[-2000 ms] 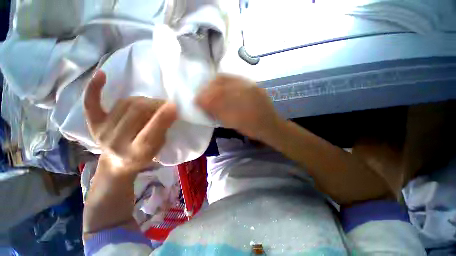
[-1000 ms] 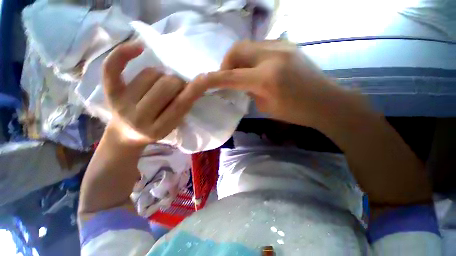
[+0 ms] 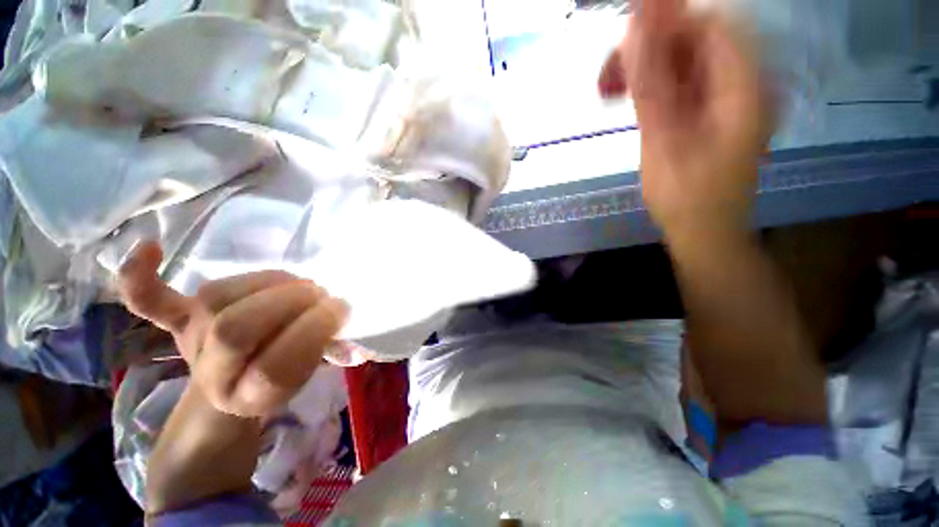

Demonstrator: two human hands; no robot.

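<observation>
A white garment piece (image 3: pixel 412 257) with a rounded doubled flap hangs over the front edge of the machine table at centre. My left hand (image 3: pixel 252 335) pinches its left side between thumb and fingers, with one finger raised. My right hand (image 3: pixel 700 103) is off the cloth, blurred, above the white machine bed (image 3: pixel 566 118); no object shows in it and its fingers look apart. More folds of the cloth lie behind my left hand.
A garment pile (image 3: pixel 175 82) covers the upper left. The grey ruled table edge (image 3: pixel 577 211) runs to the right. A red plastic basket (image 3: pixel 379 412) with white cloth stands below at left. Pale cloth (image 3: pixel 885 412) lies at lower right.
My right hand has let go of the white cloth and moved up and right over the machine bed. My left hand still holds the cloth and sits lower; the flap now lies spread to the right.
</observation>
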